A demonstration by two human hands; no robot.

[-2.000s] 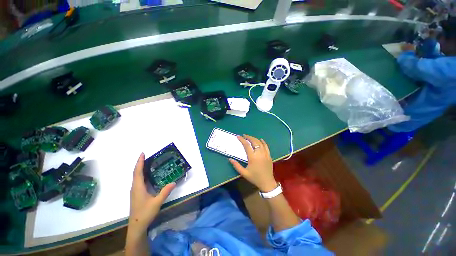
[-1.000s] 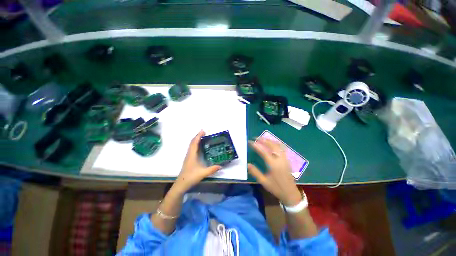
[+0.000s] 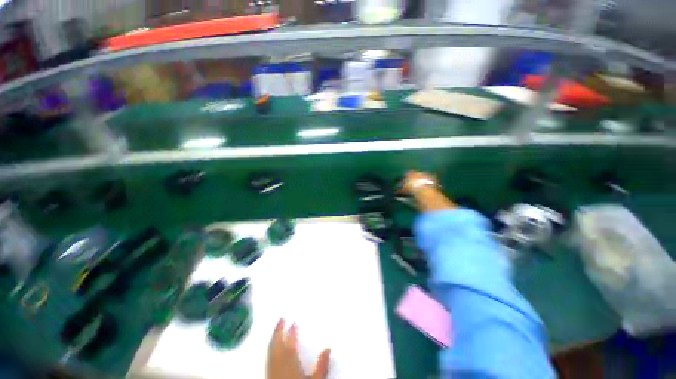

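Note:
The picture is blurred. My right hand (image 3: 421, 183) reaches to the bench's back, beside a dark shape; whether it grips this is unclear. My left hand (image 3: 293, 357) is cut off by the bottom edge, over the white sheet (image 3: 326, 289), fingers apart and empty. A pink smartphone (image 3: 424, 314) lies right of the sheet, partly hidden by my right sleeve. Green circuit boards (image 3: 230, 324) lie on the sheet's left part. Fitted units in black housings (image 3: 375, 222) stand at the sheet's back right corner, one partly behind my right arm.
A white fan (image 3: 528, 223) and a clear plastic bag (image 3: 626, 266) lie to the right. Several black housings (image 3: 89, 329) are on the left, near a pale ring (image 3: 35, 297). More dark units (image 3: 265, 183) stand along the back, below the raised shelf's pale edge (image 3: 296, 149).
The view has tilted up. My right hand has moved from the phone to the bench's back. My left hand no longer holds the fitted unit and is now at the bottom edge.

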